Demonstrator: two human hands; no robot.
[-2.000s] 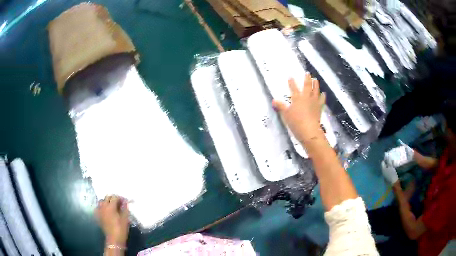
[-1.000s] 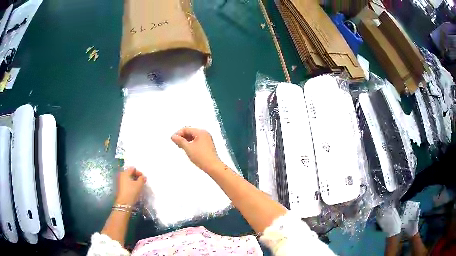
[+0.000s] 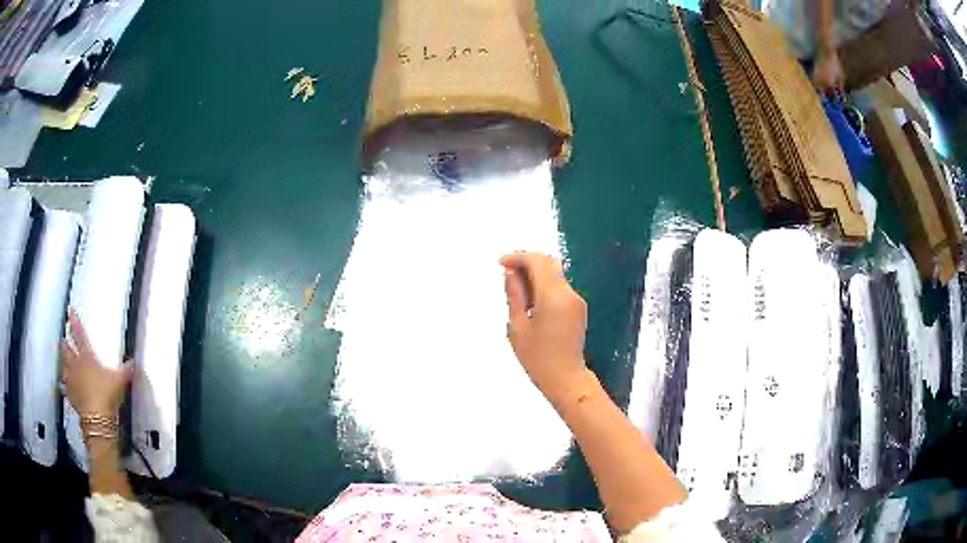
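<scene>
A bright stack of clear poly bags (image 3: 445, 318) lies in front of me, its far end inside the brown bag carton (image 3: 456, 69). My right hand (image 3: 546, 318) is over the stack's right edge, thumb and fingertips close together; whether it pinches a bag film cannot be told. Several unbagged white laminator units (image 3: 161, 318) stand in a row on the left. My left hand (image 3: 93, 377) lies on one of these units, fingers pointing away from me; a firm grip cannot be made out.
Bagged units (image 3: 779, 371) lie in rows on the right. Flattened cartons (image 3: 785, 127) are at the upper right, beside a thin wooden strip (image 3: 702, 117) and a blue object (image 3: 848, 138). Another person's arm (image 3: 827, 53) reaches in there. Papers (image 3: 74, 111) lie far left.
The view has turned left from the bagged units. My left hand has moved from the bag stack to the unbagged units. My right hand has moved from the bagged units to over the stack.
</scene>
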